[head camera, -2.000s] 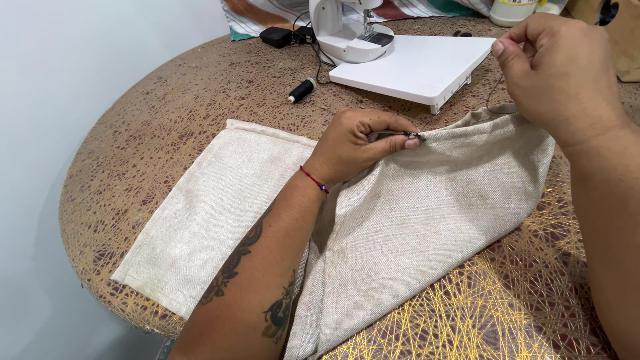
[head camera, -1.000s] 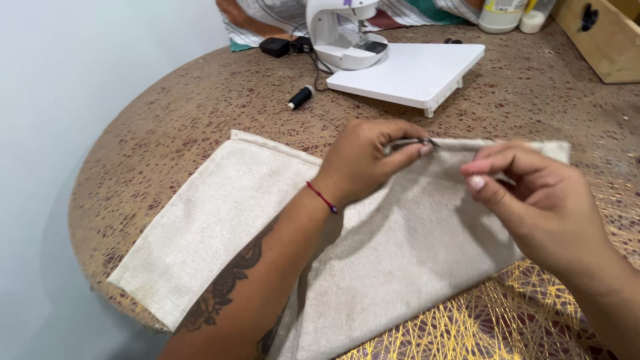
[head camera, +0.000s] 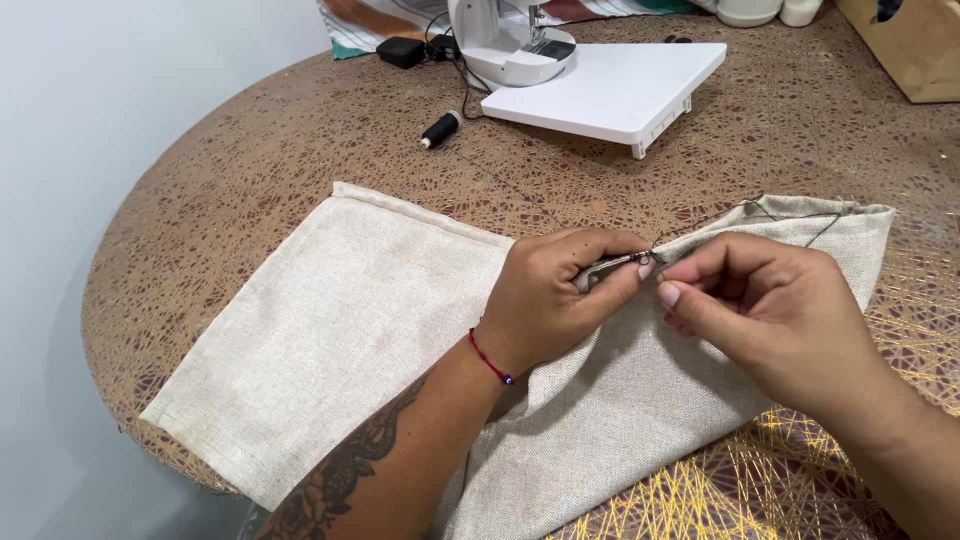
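Note:
A beige woven fabric piece (head camera: 315, 322) lies folded over the round table. My left hand (head camera: 562, 292) pinches its upper hem between thumb and index finger, where dark stitches and a small loop of thread show at the fingertips. Close beside it, my right hand (head camera: 757, 315) has thumb and index finger pressed together just in front of the hem; a needle between them cannot be made out. Dark thread (head camera: 795, 217) trails loosely over the fabric's upper right edge. A fine strand runs over the table toward a spool of black thread (head camera: 441, 130).
A white sewing machine (head camera: 510, 45) with a white extension table (head camera: 607, 90) stands at the back. Left of it are a black power adapter (head camera: 401, 52) and a striped cloth (head camera: 375, 22). White containers (head camera: 750, 11) and a wooden box (head camera: 907, 52) are at the back right.
My right hand has come from the upper right down to the hem beside my left hand. My left hand keeps its pinch on the hem. Loose thread now lies over the fabric's right edge.

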